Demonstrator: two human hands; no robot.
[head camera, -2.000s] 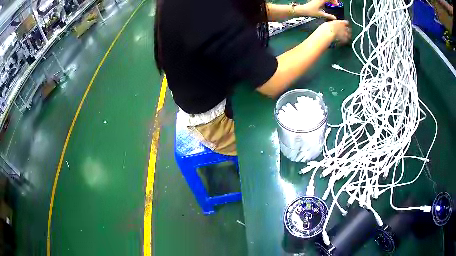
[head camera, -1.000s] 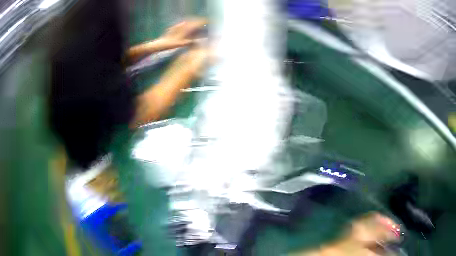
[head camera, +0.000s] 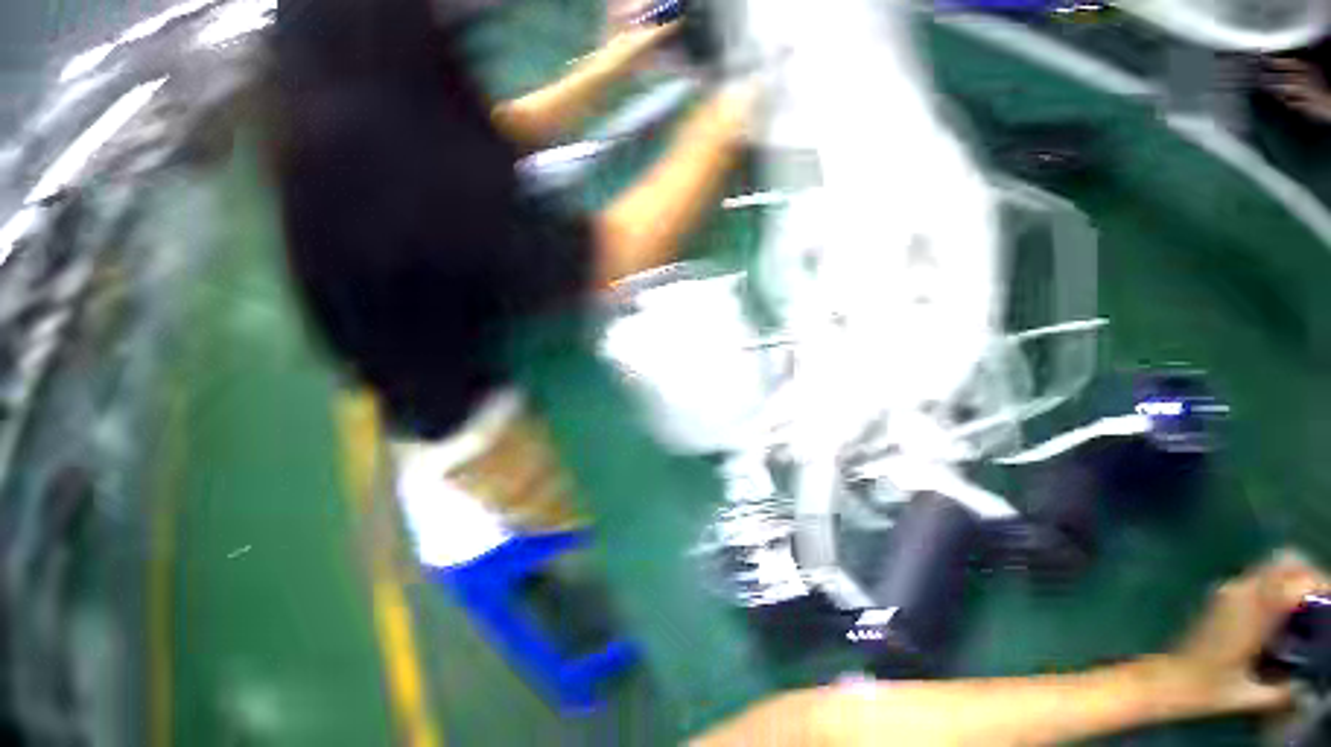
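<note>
The frame is blurred. My left hand (head camera: 1241, 628) is at the lower right, its bare forearm running in along the bottom edge. Its fingers are around a black cylindrical unit (head camera: 1304, 639), cut off by the right edge. My right hand is not in view. Other black cylindrical units lie on the bench: one (head camera: 923, 572) left of centre, with pale marks at its lower end, and one (head camera: 1179, 412) further right with a blue-white lit end face. White cables (head camera: 890, 248) hang in a thick bundle and run to the units.
A clear tub of white pieces (head camera: 686, 365) stands left of the cables on the green bench (head camera: 628, 511). A person in a black top (head camera: 423, 219) sits at the left on a blue stool (head camera: 548, 606), arms over the bench. A pale rail (head camera: 1241, 161) curves along the far side.
The view has swung right from the first frame, then slightly back. My left hand, absent at first, has come in at the lower right and now shows further right with the black unit.
</note>
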